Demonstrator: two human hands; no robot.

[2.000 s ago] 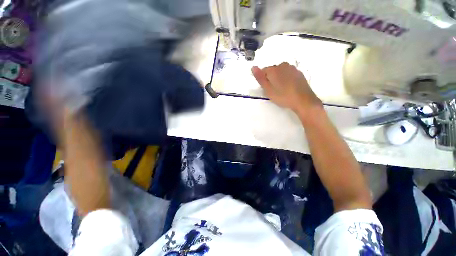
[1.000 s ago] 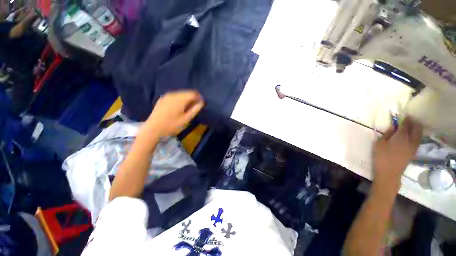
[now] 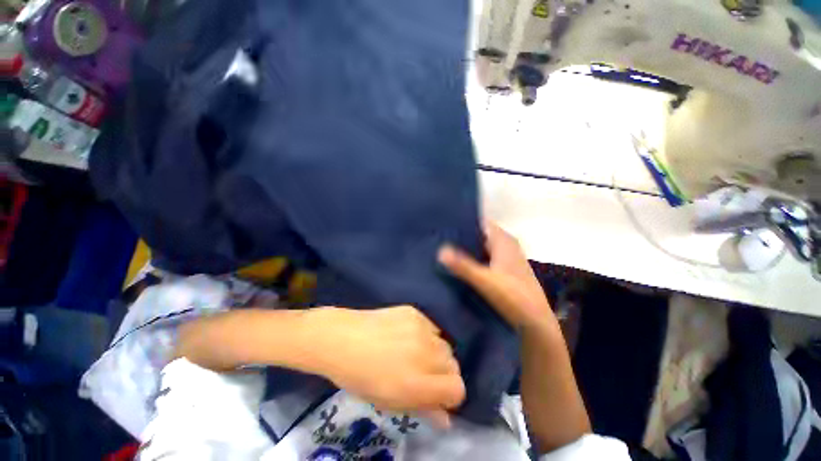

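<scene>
A large dark navy cloth [image 3: 360, 135] lies over the left part of the table and hangs over its front edge towards my lap. My left hand [image 3: 405, 360] is closed on the cloth's near part, in front of my chest. My right hand [image 3: 504, 279] holds the cloth's right edge at the table's front edge, thumb on top. The presser foot area of the sewing machine [image 3: 527, 81] is just right of the cloth, with no cloth under it that I can see. Thread snips [image 3: 662, 171] with blue and green-yellow handles lie on the table right of the needle.
The cream-white machine head [image 3: 621, 36] spans the upper right. Scissors [image 3: 783, 216] and a white spool [image 3: 758, 249] lie at the far right, with a pale thread curving near them. Bottles [image 3: 67, 103] and a purple object [image 3: 108, 45] are at upper left. Grey-white cloth [image 3: 171, 315] is piled at lower left.
My right hand has moved left from the snips' spot to the navy cloth and holds it. The snips now lie on the table. My left hand has moved right and down, and the cloth extends nearer to me.
</scene>
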